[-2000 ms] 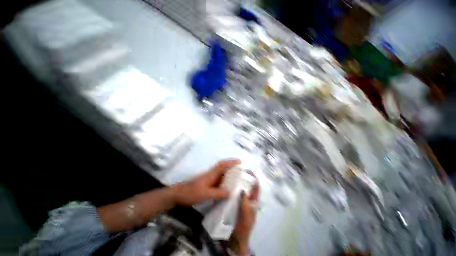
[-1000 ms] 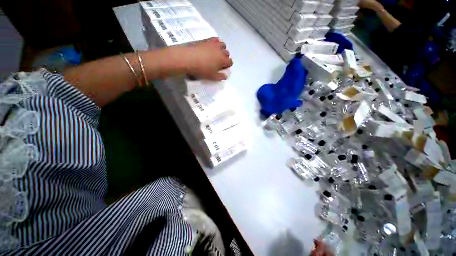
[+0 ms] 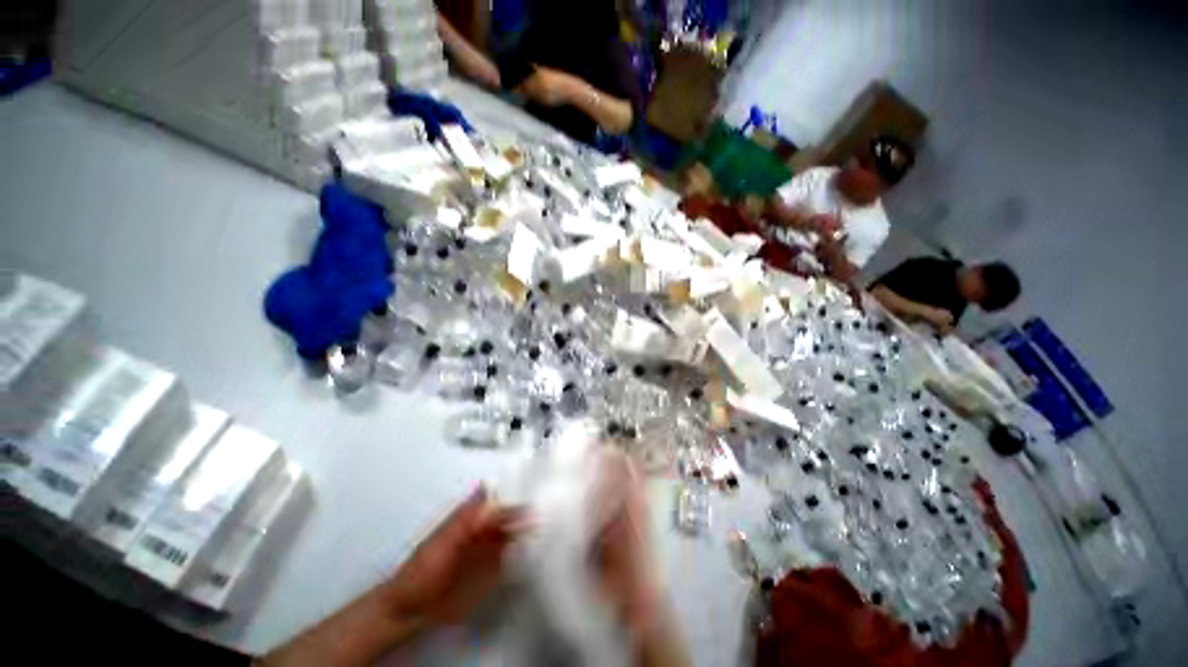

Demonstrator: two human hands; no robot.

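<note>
My left hand [image 3: 450,560] and my right hand [image 3: 635,541] are at the bottom middle, on either side of a white blurred item [image 3: 554,515], likely a carton. Both hands seem to hold it; motion blur hides its shape and my fingertips. Just beyond lies a heap of small clear bottles [image 3: 547,384] with black caps. White cartons [image 3: 743,358], some showing tan insides, lie on and among the bottles. Closed cartons [image 3: 163,476] stand side by side in stepped rows at the left, barcodes facing the near edge.
The white table [image 3: 209,228] holds a bunched blue cloth [image 3: 332,274] left of the heap and a red-brown cloth [image 3: 834,619] at its near right. A tall stack of cartons [image 3: 306,91] stands at the far left. Several people [image 3: 860,209] are around the far side.
The view has swung right, so the rows sit lower left. My left hand has left the carton rows and is now at the white item, with my right hand more fully in view.
</note>
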